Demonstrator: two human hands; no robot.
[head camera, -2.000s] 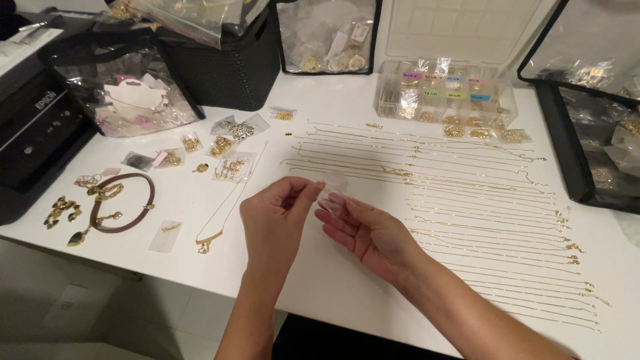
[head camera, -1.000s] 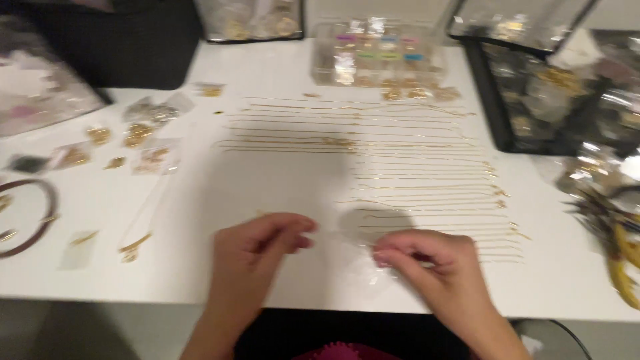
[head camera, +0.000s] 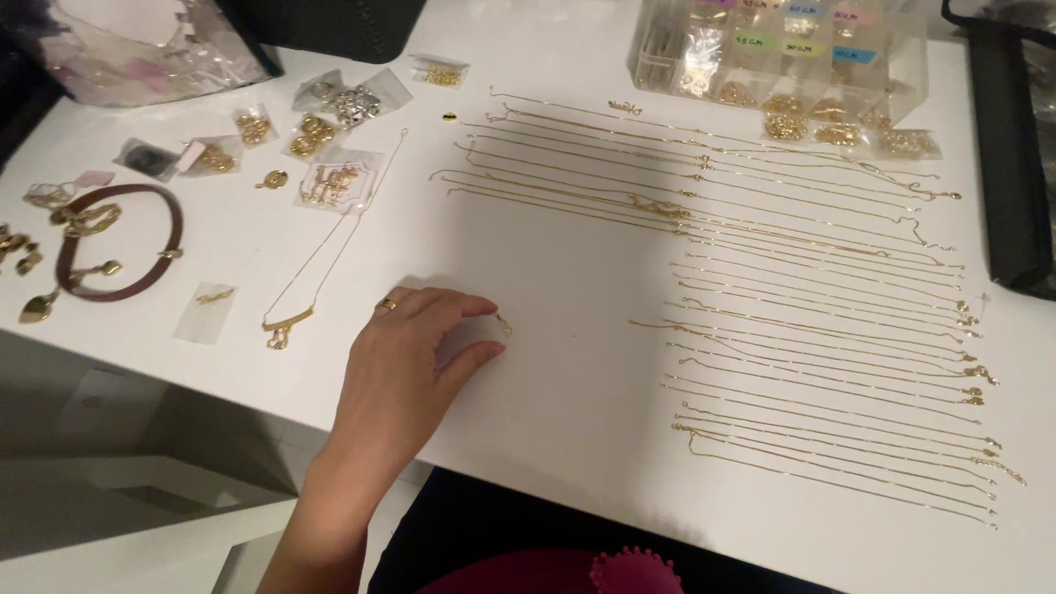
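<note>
My left hand (head camera: 412, 355), with a ring on one finger, is over the white table, thumb and fingers apart. A small gold-coloured chain piece (head camera: 504, 324) lies at its fingertips; whether a finger touches it I cannot tell. My right hand is out of view. To the left of my left hand lies a gold-coloured necklace with a bar pendant (head camera: 288, 320), and farther left a small clear bag with a gold-coloured piece (head camera: 206, 312). Many thin gold-coloured chains (head camera: 825, 326) lie in rows on the right, and a script-shaped gold-coloured piece (head camera: 625, 107) lies above them.
A clear compartment box (head camera: 660, 73) with coloured labels stands at the back right, small bags of findings (head camera: 784, 125) before it. More small bags (head camera: 337, 181), a brown ring-shaped band (head camera: 177, 216) and a large clear bag (head camera: 157, 58) are at left. A black-edged case (head camera: 1002, 165) borders the right.
My hands were together around a small clear bag, then apart. Now my right hand has left the view, and my left hand is beside the small chain piece. The view has shifted.
</note>
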